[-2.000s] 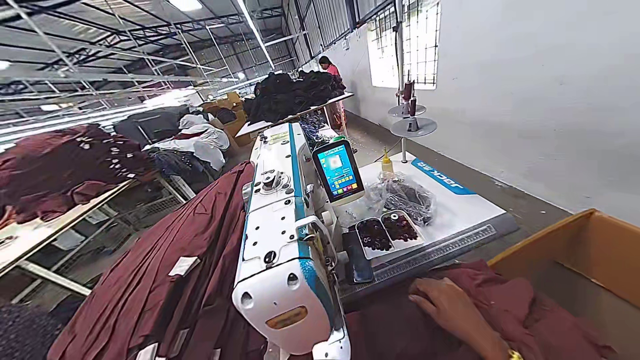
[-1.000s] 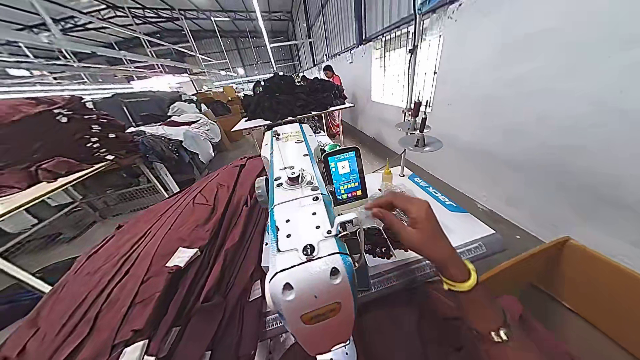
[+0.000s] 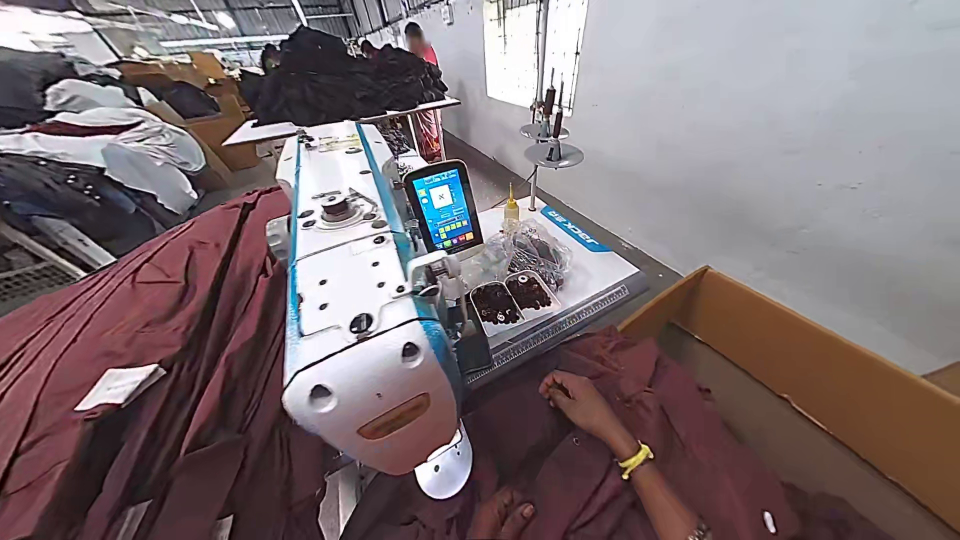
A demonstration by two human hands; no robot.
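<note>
A white and blue sewing machine head (image 3: 367, 322) stands at the centre, its touch screen (image 3: 442, 206) lit. Maroon garment fabric (image 3: 607, 465) lies in front of and to the right of it. My right hand (image 3: 574, 397), with a yellow bangle at the wrist, is over this fabric, fingers curled; whether something small is between them cannot be made out. At the bottom edge my left hand (image 3: 504, 516) is partly in view on the fabric, below the machine's nose. Two small trays of dark buttons (image 3: 495, 302) sit on the white machine table (image 3: 592, 277) beside a clear plastic bag (image 3: 536, 251).
A heap of maroon garments (image 3: 172, 322) is at the left. An open cardboard box (image 3: 795, 345) stands at the right. Behind are thread spools on a stand (image 3: 553, 154), a yellow oil bottle (image 3: 511, 206), a pile of black garments (image 3: 337, 82) and a person (image 3: 424, 52).
My right hand has come down from beside the screen and button trays to the maroon fabric. My left hand has come into view at the bottom.
</note>
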